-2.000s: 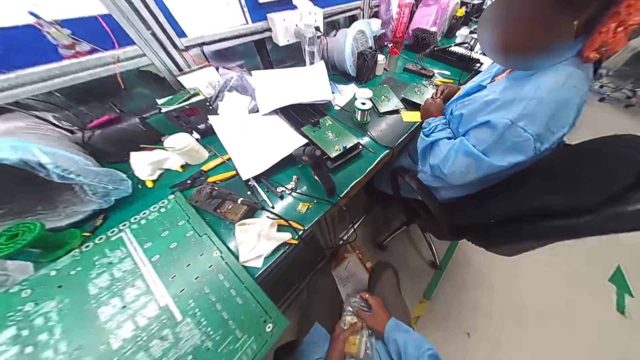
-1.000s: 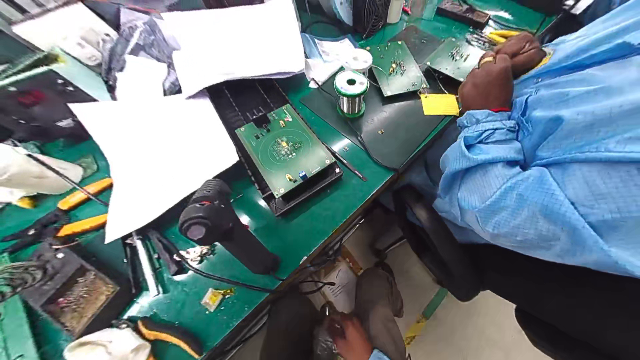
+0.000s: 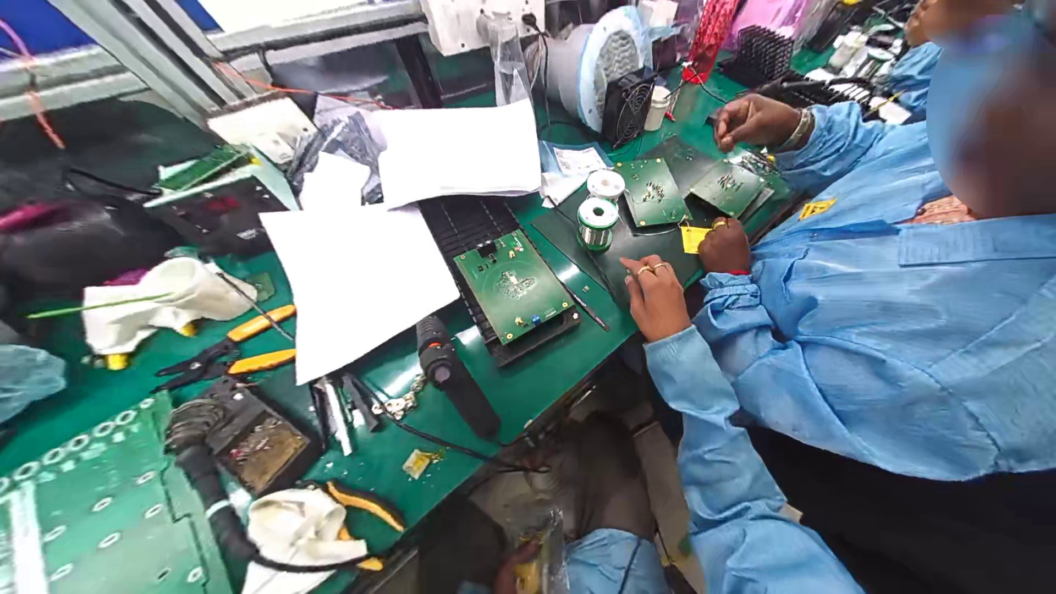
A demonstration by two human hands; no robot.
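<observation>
My right hand reaches across to the near edge of the dark mat, fingers bent and somewhat apart, holding nothing visible. Just left of its fingertips stands a solder wire spool, with a second spool behind it. At the bottom edge my left hand, partly cut off, grips a clear plastic bag with something yellow inside. A green circuit board lies on a black finned heatsink, left of my right hand. Two more circuit boards lie beyond the spools.
A co-worker's hand is close to my right hand, beside a yellow tag; their other hand is above the boards. A black handheld tool, white paper sheets and orange-handled pliers lie on the green bench.
My right hand has left the plastic bag at my lap and reached out to the mat. The co-worker's hands, together before, are now apart. The view has shifted strongly.
</observation>
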